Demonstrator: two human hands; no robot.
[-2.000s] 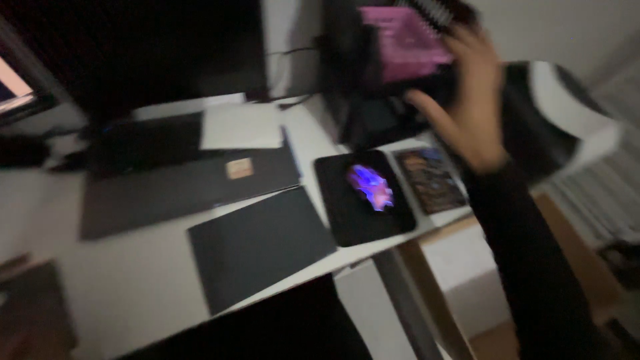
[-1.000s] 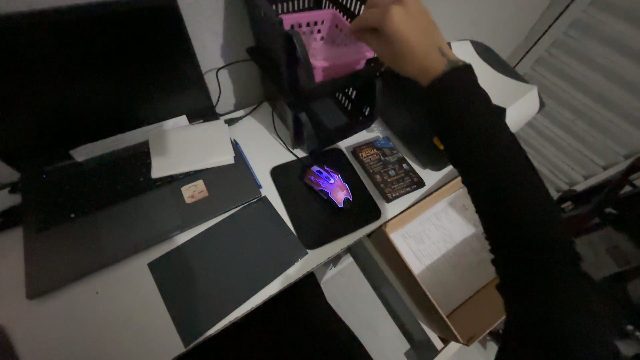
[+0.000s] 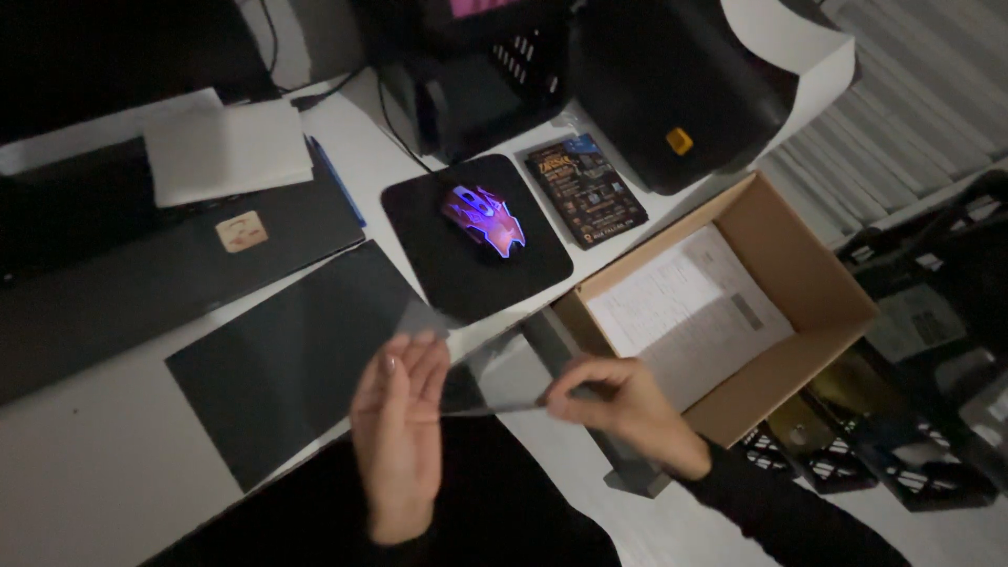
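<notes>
A clear plastic sheet or bag (image 3: pixel 500 374) stretches between my two hands, low in front of the desk's edge. My right hand (image 3: pixel 622 405) pinches its right side between thumb and fingers. My left hand (image 3: pixel 402 425) is raised palm inward at its left side, blurred; the plastic touches or passes behind its fingertips, and whether they grip it I cannot tell. Beyond the left hand a thin dark rectangular sheet (image 3: pixel 291 362) lies on the white desk. A lit gaming mouse (image 3: pixel 484 216) rests on a black mouse pad (image 3: pixel 504 287).
Printed flyers (image 3: pixel 591 193) lie right of the pad. An open cardboard box (image 3: pixel 819 315) holds papers (image 3: pixel 693 307). A black laptop (image 3: pixel 157 260) with folded paper (image 3: pixel 228 150) on it is at left, a blue pen (image 3: pixel 339 185) beside it. Black stacking baskets (image 3: pixel 488 87) and a dark machine (image 3: pixel 685 87) stand behind.
My right hand has come down from the pink basket to the front of the desk and now holds clear plastic. My left hand has come into view.
</notes>
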